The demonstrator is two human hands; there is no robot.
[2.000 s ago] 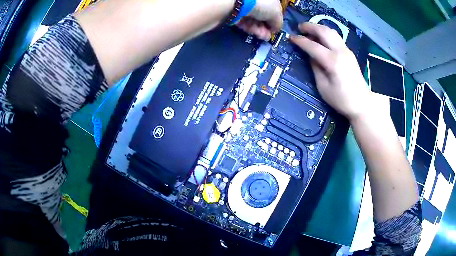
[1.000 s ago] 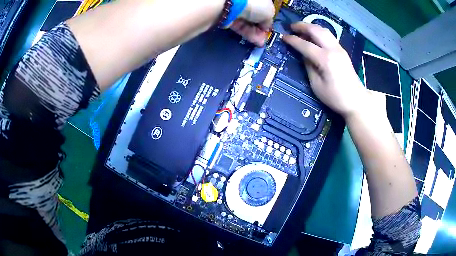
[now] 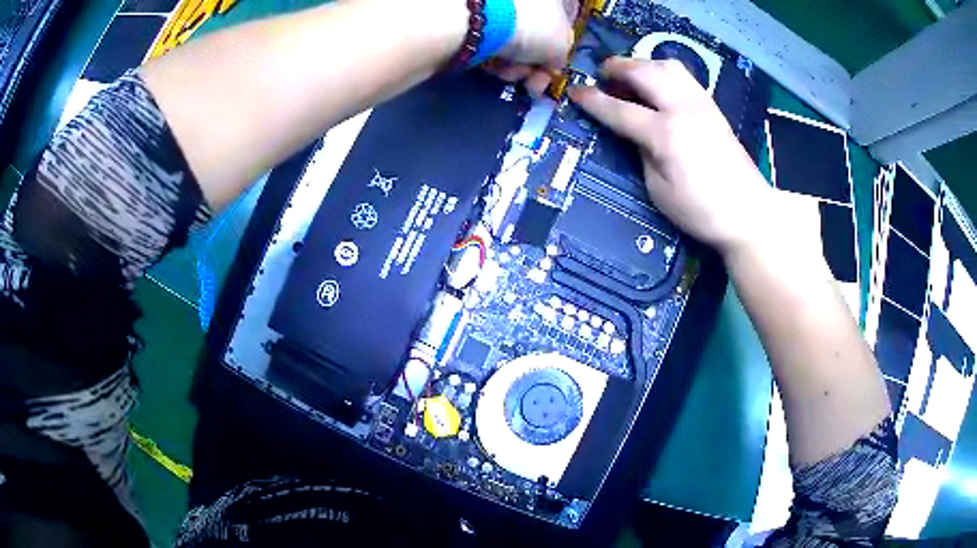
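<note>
An open laptop lies tilted before me, its battery [image 3: 370,236] on the left, its mainboard [image 3: 504,305] and lower fan [image 3: 541,407] on the right. An orange flex cable [image 3: 580,32] runs down from the top edge to a spot beside the battery's upper end. My left hand [image 3: 536,41], with a blue strap at the wrist, is closed at the cable's lower end; its fingertips are partly hidden. My right hand [image 3: 686,145] rests over the upper board, fingers apart, fingertips beside the cable end. I see nothing held in it.
Backing sheets with black rectangles [image 3: 809,161] lie on the teal bench [image 3: 712,417] at the right. More orange cables [image 3: 193,27] lie at the top left. A pale metal rail [image 3: 787,54] and post stand at the upper right. A blue cord [image 3: 206,284] hangs at the left.
Both hands have shifted slightly left in the picture, with the laptop shifting the same way. The fingertips stay at the cable end; more of the orange cable shows beside my left hand.
</note>
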